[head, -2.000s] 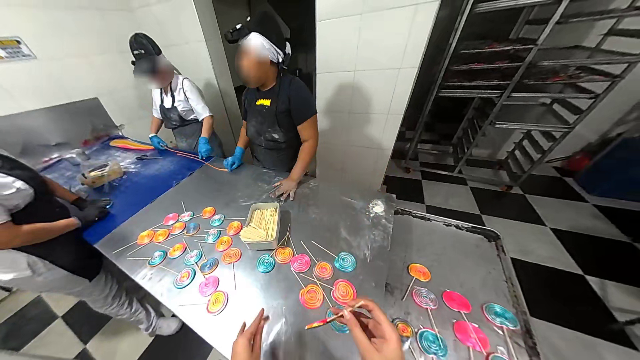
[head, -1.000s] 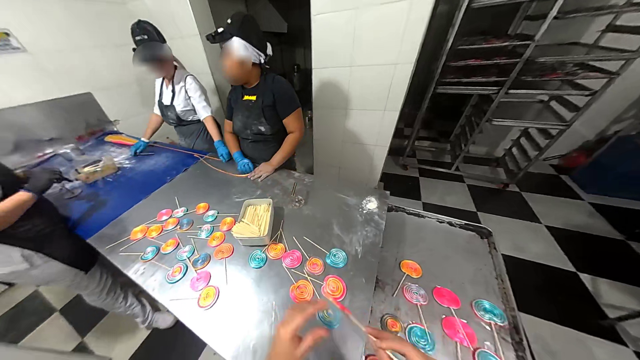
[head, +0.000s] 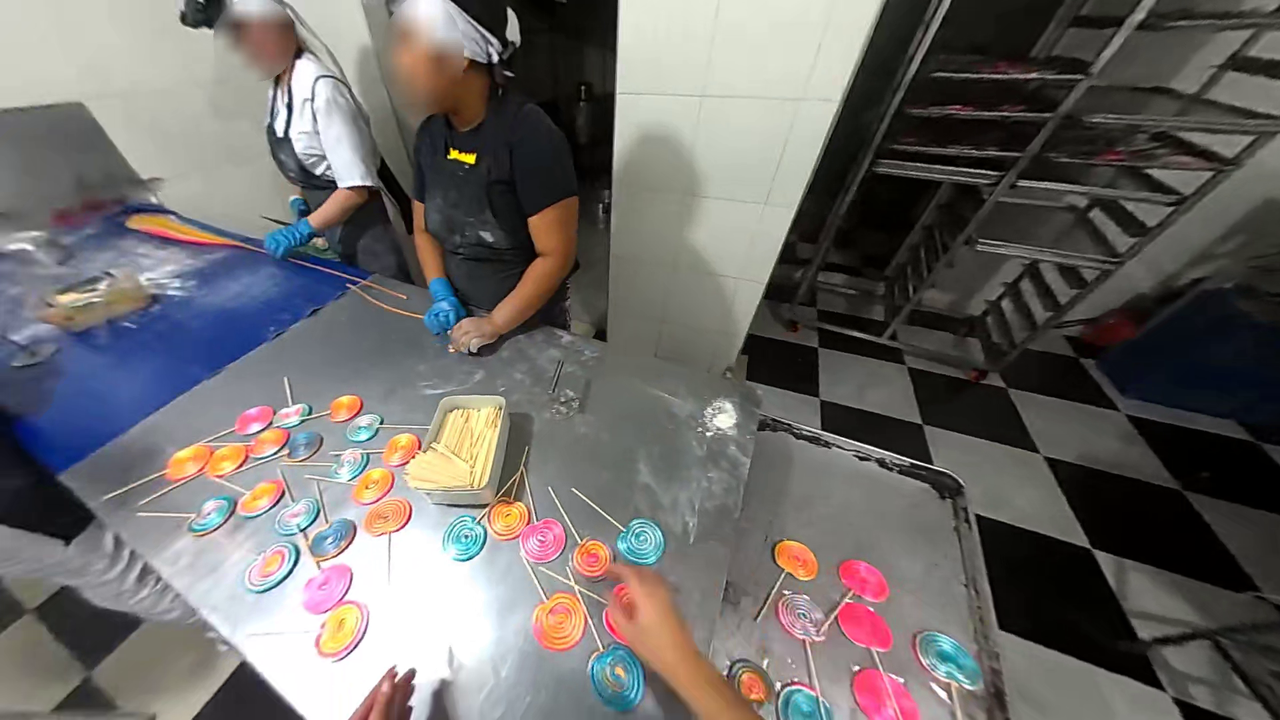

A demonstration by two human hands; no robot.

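My right hand (head: pixel 645 615) reaches over the near part of the steel table, its fingers on or just above a pink-red spiral lollipop (head: pixel 618 608) that it partly covers. Close by lie a teal lollipop (head: pixel 617 677), an orange one (head: pixel 559 621) and an orange-red one (head: pixel 592 558). My left hand (head: pixel 385 697) is at the bottom edge, mostly cut off, with no object visible in it. Further off, a plastic tub (head: pixel 487 493) holds wooden sticks (head: pixel 468 440). More spiral lollipops on sticks lie left of it, among them a magenta one (head: pixel 327 588).
A metal tray (head: pixel 850 480) with several lollipops adjoins the table on the right. Two people in aprons stand across; one gloved hand (head: pixel 290 238) touches a striped candy rope (head: pixel 190 232) on the blue surface (head: pixel 200 330). A tray rack (head: pixel 1020 180) stands behind. Another person is at the left edge.
The striped candy strip between my hands two seconds ago is no longer seen there. My right hand now reaches among the lollipops, and my left hand is lower at the frame's edge. The view has moved closer.
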